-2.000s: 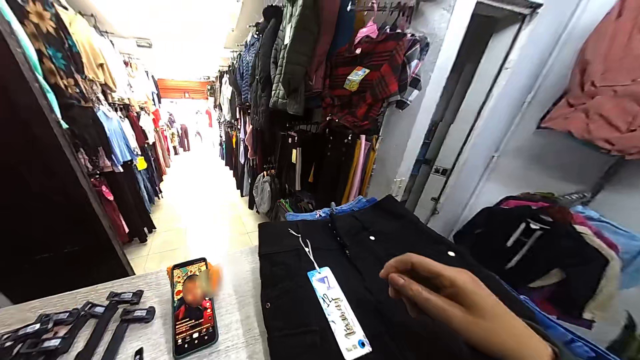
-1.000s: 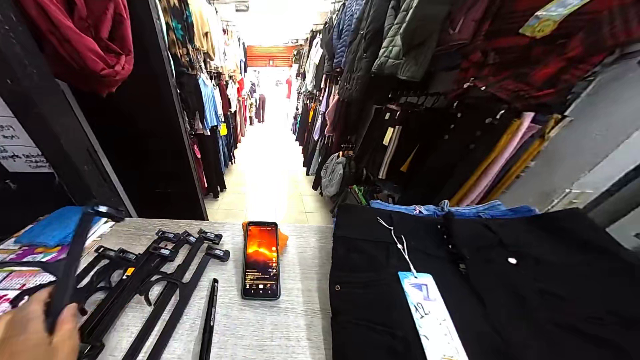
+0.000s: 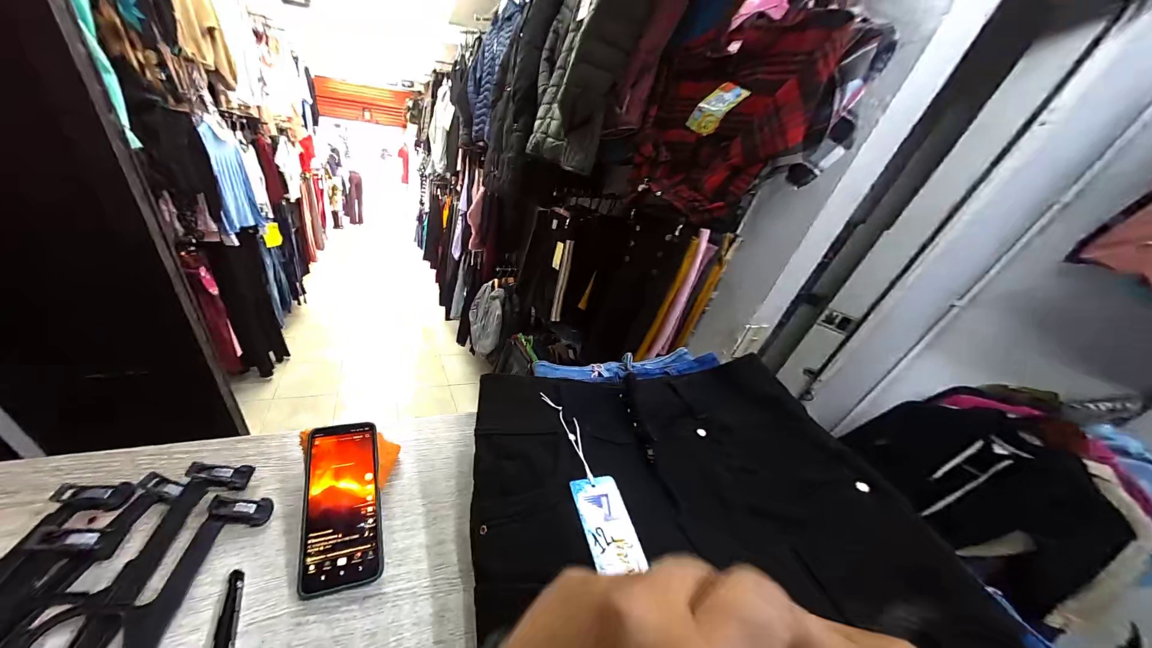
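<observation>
Black trousers (image 3: 720,468) lie on the counter, with a paper tag (image 3: 607,526) tied on by white string. My right hand (image 3: 693,612) is at the bottom edge, over the lower part of the trousers and just below the tag. It is blurred, its knuckles face up, and its fingertips are hidden, so what it holds cannot be told. My left hand is out of view. Blue jeans (image 3: 621,366) show behind the trousers' waistband. A phone (image 3: 342,508) with a lit screen leans on an orange object (image 3: 389,459) left of the trousers.
Black plastic clip hangers (image 3: 171,540) lie at the counter's left, beside a black pen (image 3: 229,607). The counter (image 3: 423,540) has a pale wood-grain top. Beyond it, an aisle (image 3: 360,360) runs between clothes racks. A clothes pile (image 3: 1008,495) is at the right.
My left hand, on a black hanger at the left one second ago, is out of view. My right hand, out of view then, is at the bottom. The view has swung right.
</observation>
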